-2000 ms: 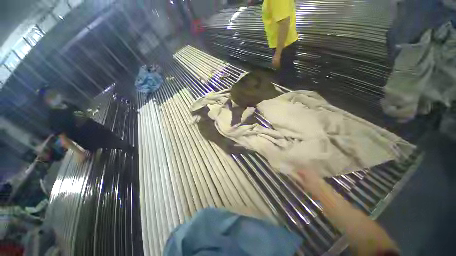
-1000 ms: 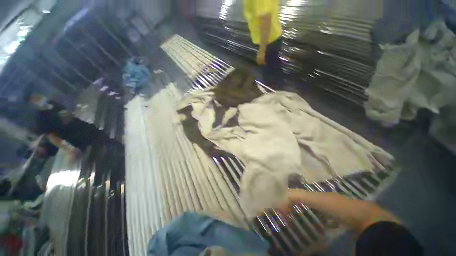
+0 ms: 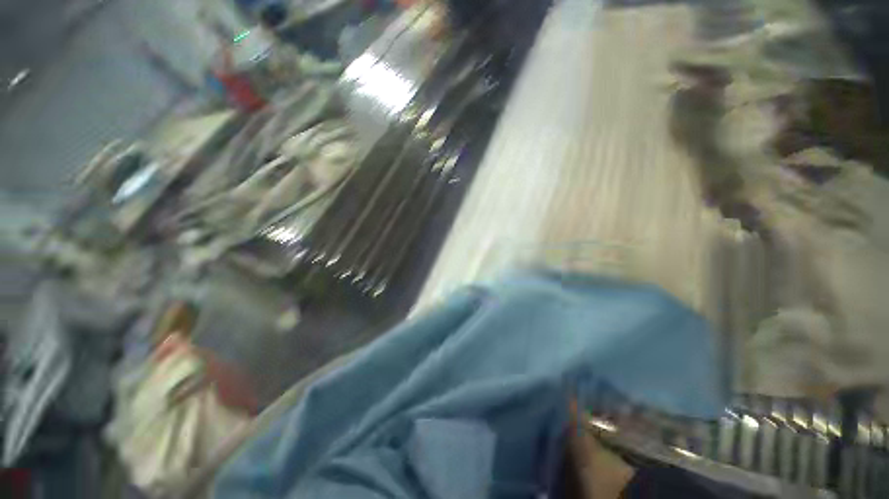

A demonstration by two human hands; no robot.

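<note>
The light blue fabric piece (image 3: 507, 341) lies across the near end of the slatted table, large and blurred in front of me. My right hand (image 3: 597, 466) shows at the bottom edge, below a dark sleeve, against the fabric's lower right side. Its fingers are mostly hidden, and I cannot tell whether they grip the fabric. My left hand is not in view. Cream fabric (image 3: 838, 253) lies on the table at the right, with dark brown fabric (image 3: 704, 132) beside it.
Pale strips (image 3: 604, 166) cover the slatted table (image 3: 780, 453). Another shiny slatted table (image 3: 390, 185) stands to the left, with heaped cream and grey fabric (image 3: 283, 175) beyond it. Cream fabric (image 3: 161, 419) lies in an orange bin (image 3: 232, 382) at the lower left. The picture is strongly blurred.
The view has swung left and down, so the cream fabric is now at the right edge and the person in yellow is out of view. My right hand has left the cream fabric.
</note>
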